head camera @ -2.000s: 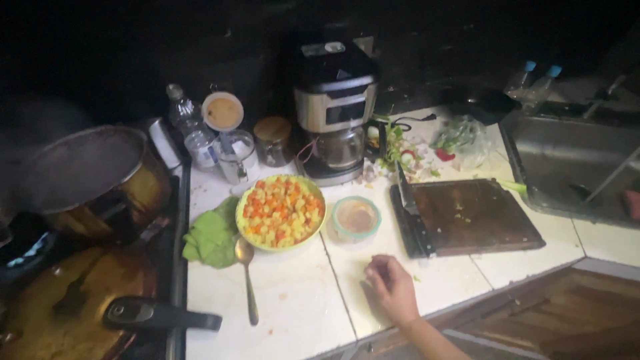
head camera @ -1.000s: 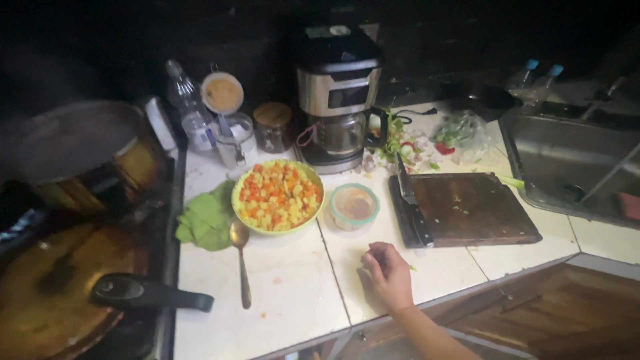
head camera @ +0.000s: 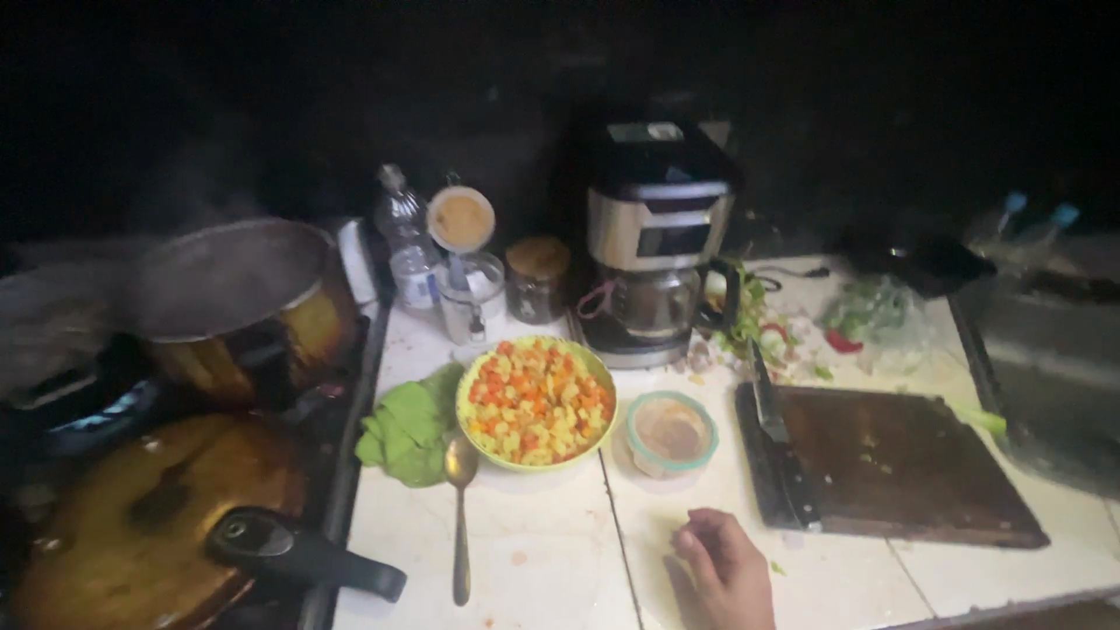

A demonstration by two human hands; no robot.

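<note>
One hand, seemingly my right hand (head camera: 724, 564), hovers over or rests on the white tile counter with curled fingers; nothing shows in it. It is nearest to a round container with a teal rim (head camera: 671, 435), which holds something brownish. Left of that stands a yellow-green bowl (head camera: 536, 402) full of diced orange and yellow food, with a metal spoon (head camera: 461, 516) and green leaves (head camera: 409, 435) beside it. A knife (head camera: 779, 455) lies along the left edge of a dark wooden cutting board (head camera: 892, 464). My left hand is out of view.
At the left, a steaming pot (head camera: 236, 306) and a lidded pan with a black handle (head camera: 306, 556) stand on the stove. Behind the bowl are a plastic bottle (head camera: 409, 254), jars and a coffee maker (head camera: 661, 236). Vegetable scraps (head camera: 770, 341) lie right of it; a sink (head camera: 1050, 385) is at the far right.
The view has shifted, with more of the stove and less of the sink showing. My right hand stays near the teal-rimmed container, its fingers still curled.
</note>
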